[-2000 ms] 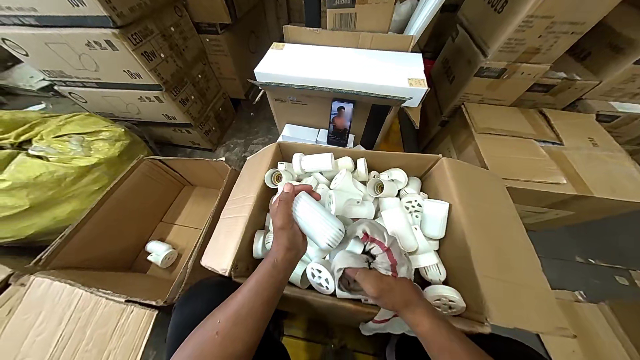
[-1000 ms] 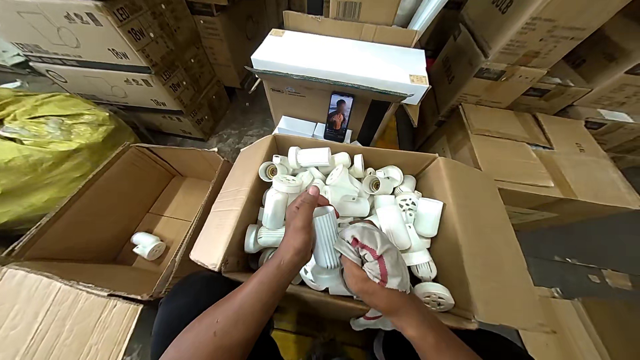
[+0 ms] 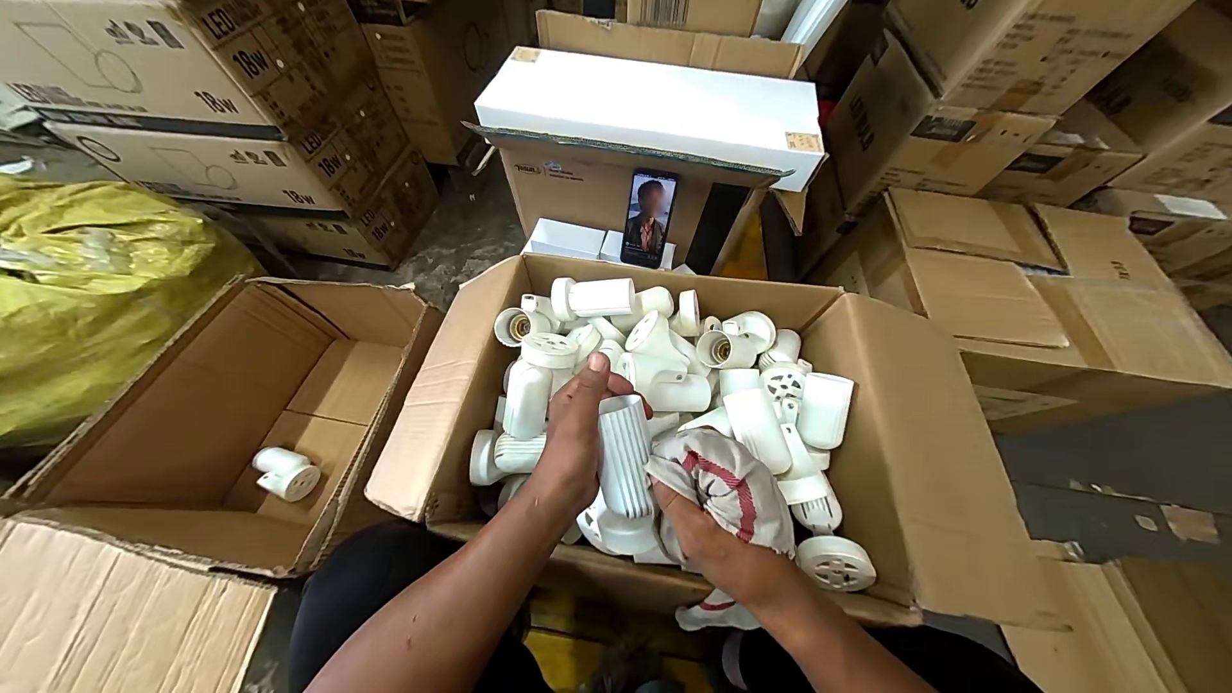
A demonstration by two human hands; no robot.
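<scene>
My left hand [image 3: 577,423] grips a white ribbed plastic lamp holder [image 3: 626,457], its open end up, over a cardboard box [image 3: 881,433] full of similar white lamp holders [image 3: 664,346]. Some of these show metal screw sockets, others round slotted bases. Bunched in my right hand [image 3: 703,539] is a white cloth with red stripes [image 3: 736,481], against the right side of the ribbed holder. Part of the cloth hangs over the box's near wall. In the open cardboard box at the left [image 3: 183,404] lies one white lamp holder [image 3: 287,473].
Beyond the full box, a phone [image 3: 650,217] leans on a carton topped by a long white box [image 3: 654,106]. Stacked cartons [image 3: 173,77] stand at the back left, more cartons [image 3: 1001,279] at the right. A yellow sack [image 3: 87,298] sits at the far left.
The ribbed lamp holder has turned from a slant to nearly upright in my left hand. The cloth stays in my right hand beside it.
</scene>
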